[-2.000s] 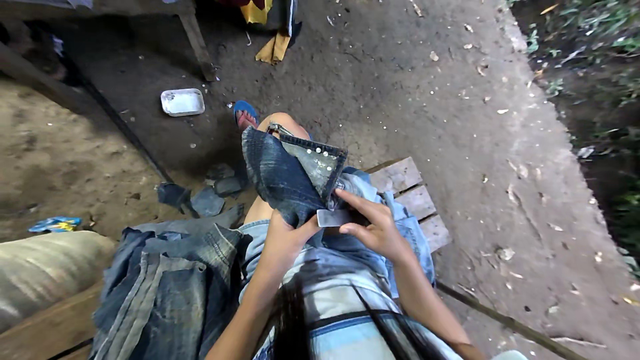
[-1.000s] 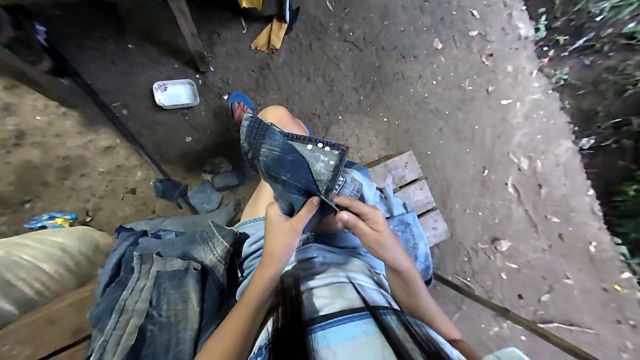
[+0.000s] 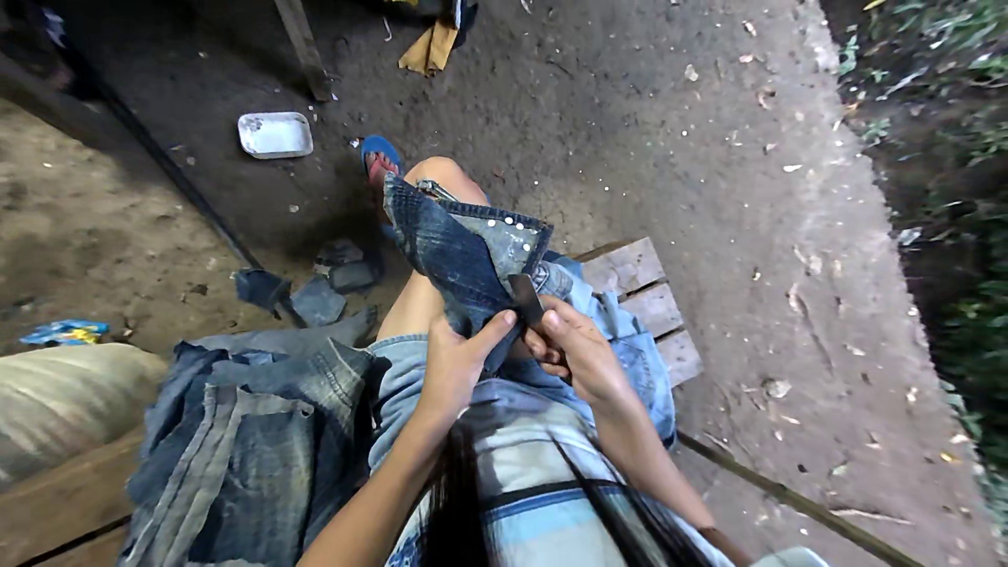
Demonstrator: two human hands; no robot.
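Note:
My left hand (image 3: pixel 465 354) pinches the near edge of a dark blue denim piece (image 3: pixel 449 252), which lies over my raised knee. A lighter triangular patch with several small white dots shows on the denim's right part. Between the thumb and fingers of my right hand (image 3: pixel 571 339) is a small flat dark metal blade (image 3: pixel 526 299), its free end pointing up against the denim. Both hands are close together at the cloth's near edge. Light blue denim (image 3: pixel 630 339) is spread over my lap and the wooden slats.
A pile of denim pieces (image 3: pixel 260 457) lies on the wooden bench (image 3: pixel 71 496) at my left, beside a pale sack (image 3: pixel 79 402). A white tray (image 3: pixel 276 135) and dark stones (image 3: pixel 319 302) are on the dirt ground. Wooden slats (image 3: pixel 654 307) show at my right.
The blade, hardly visible one second ago, now stands out upright in my right hand. My left hand keeps hold of the denim.

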